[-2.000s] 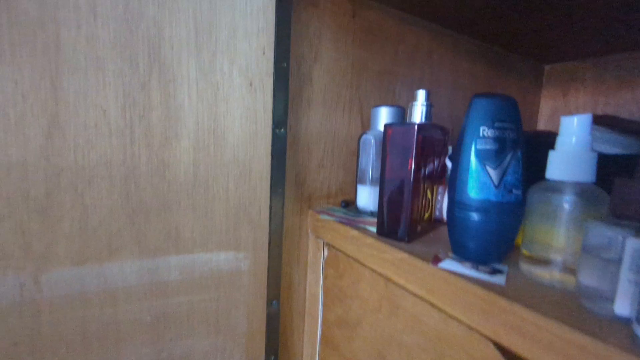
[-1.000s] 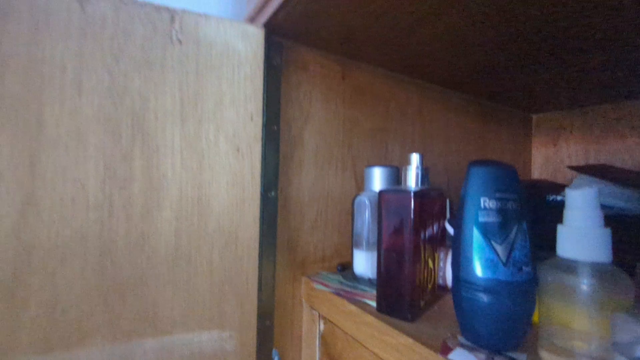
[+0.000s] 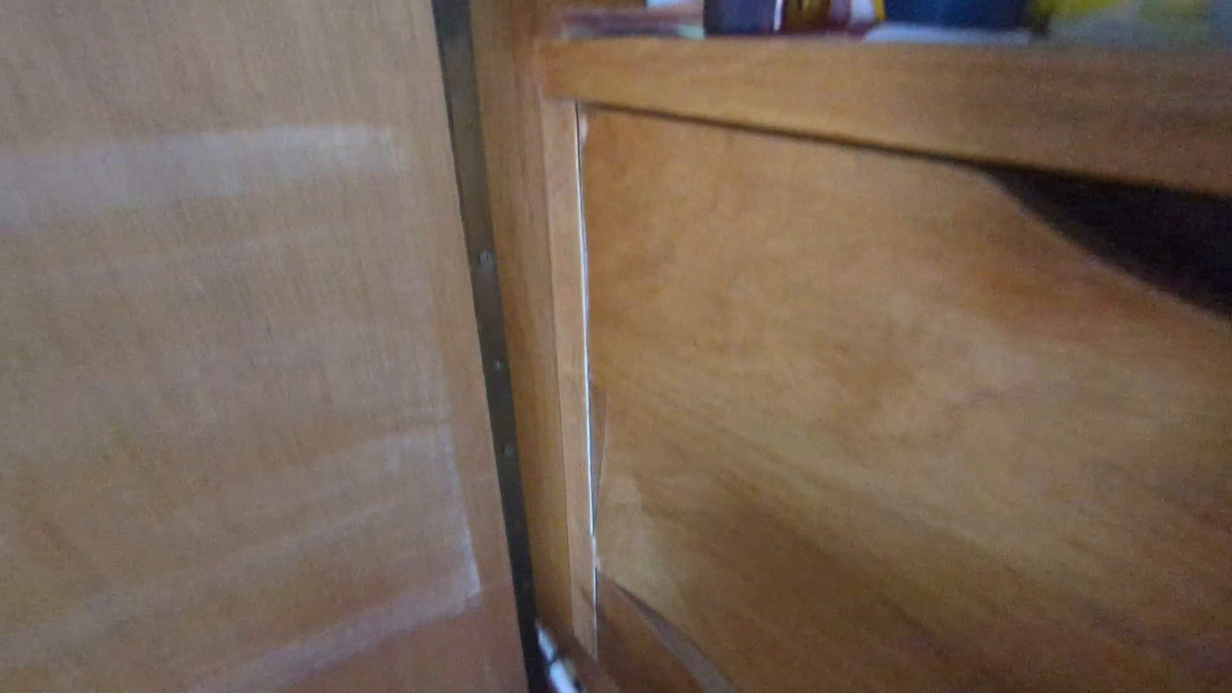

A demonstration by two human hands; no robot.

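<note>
Neither my left hand nor my right hand shows in the head view. An open wooden cabinet door point(image 3: 231, 366) fills the left side, joined to the frame by a long dark metal hinge point(image 3: 496, 366) with screws. Right of it, a wooden panel point(image 3: 866, 385) sits under the shelf's front edge point(image 3: 818, 82). A dark, curved gap point(image 3: 1126, 231) shows between the panel's top and the shelf edge. Only the bottoms of the containers on the shelf are in view, among them a dark red bottle point(image 3: 739, 14) and a blue bottle point(image 3: 953, 12).
A thin pale slit point(image 3: 588, 385) runs down the panel's left side beside the wooden cabinet frame point(image 3: 568, 289). A blurred white, slender object point(image 3: 555, 659) lies at the bottom, near the hinge; its kind cannot be told.
The view has tilted down, so the bottles have moved up and mostly out of the frame. The panel under the shelf shows much more.
</note>
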